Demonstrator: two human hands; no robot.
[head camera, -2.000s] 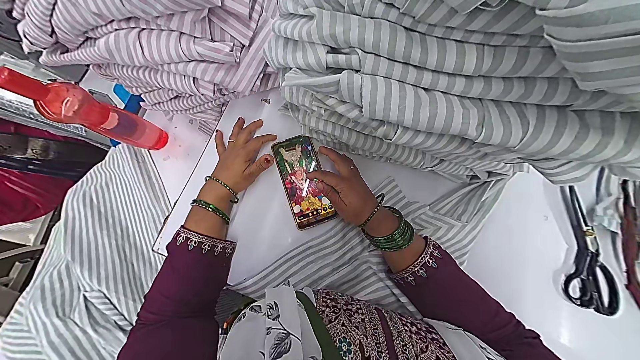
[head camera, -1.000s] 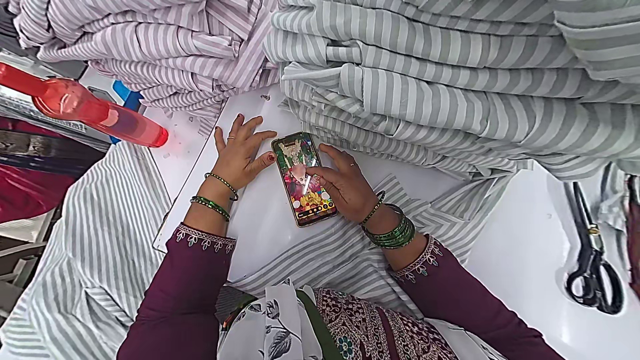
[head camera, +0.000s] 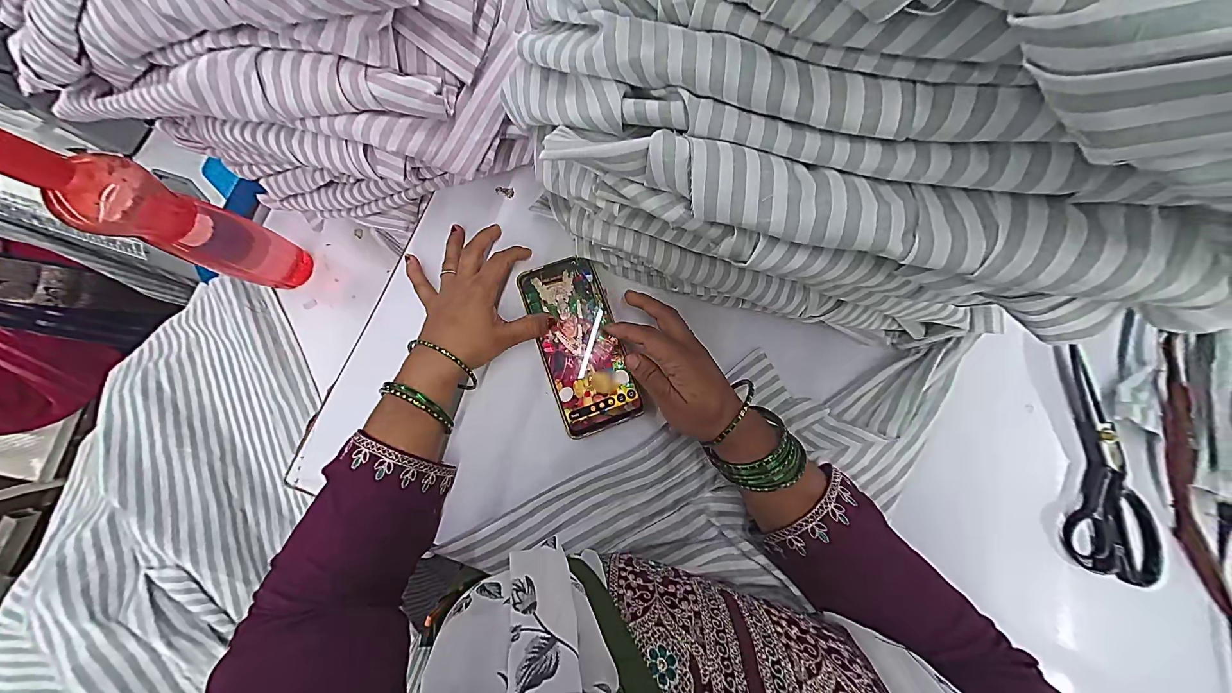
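A smartphone [head camera: 580,351] lies face up on the white tabletop, its screen lit with a colourful picture. On its left, my left hand [head camera: 474,306] is spread over the table, the thumb tip touching the phone's left edge. My right hand [head camera: 677,368] is at the phone's right side, fingers bent and apart, with fingertips over or at the screen's right edge. Neither hand grips anything. Striped grey-and-white cloth [head camera: 616,491] lies just below the phone.
Tall stacks of folded grey-striped fabric [head camera: 818,192] and pink-striped fabric [head camera: 318,87] stand behind the phone. A red transparent bottle [head camera: 231,243] is at the left. Black-handled scissors [head camera: 1107,481] lie at the right. Grey-striped cloth [head camera: 164,414] hangs at the left.
My right thumb and fingers have drawn back from over the middle of the screen to its right edge. My left thumb now reaches onto the phone's left edge.
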